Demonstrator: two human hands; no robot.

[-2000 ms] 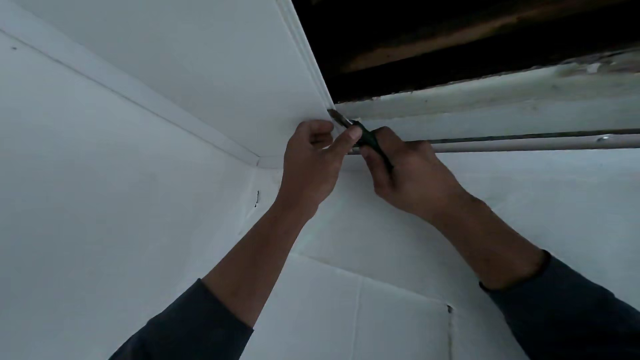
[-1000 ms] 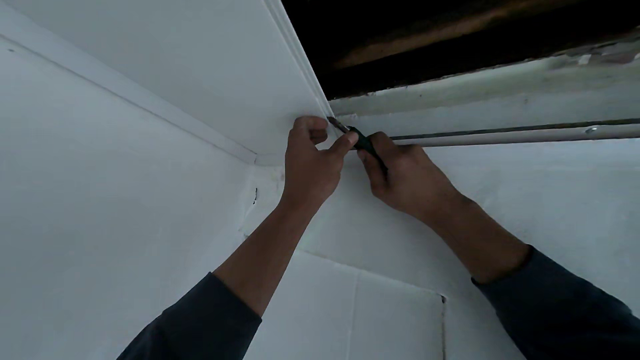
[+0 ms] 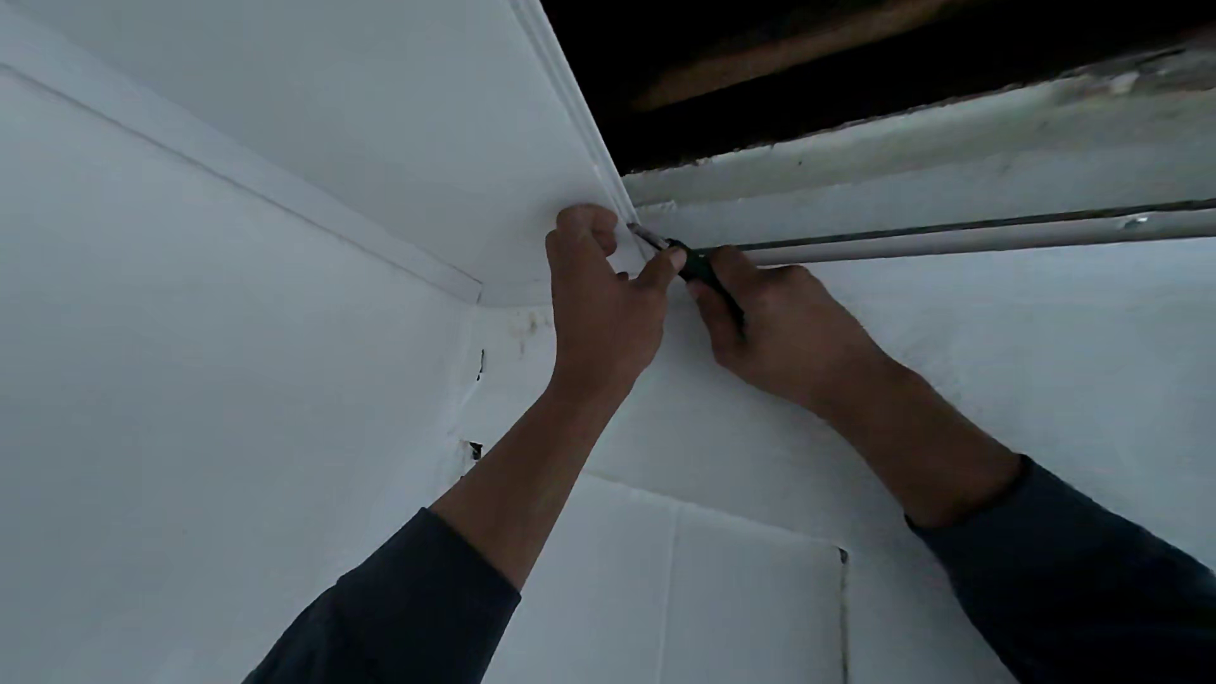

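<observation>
My right hand [image 3: 784, 328] is closed around the dark green handle of a small tool [image 3: 701, 269], probably a utility knife or a screwdriver. Its metal tip rests at the grooved edge of a white ceiling panel [image 3: 408, 123], where the panel meets the trim along the wall. My left hand [image 3: 608, 304] is raised beside it, fingers curled against the panel, its thumb touching the front of the tool. Whether the left fingers pinch anything is hidden.
A dark ceiling opening [image 3: 807, 57] with a wooden beam lies right of the panel. Below it, a pale trim strip [image 3: 950, 239] runs along the white wall [image 3: 1007, 351]. Another white wall [image 3: 209, 399] stands at left. The far wall has small holes and a rectangular panel outline [image 3: 750, 598].
The tool's tip has come down slightly along the panel edge since the oldest frame. Both hands keep nearly the same pose.
</observation>
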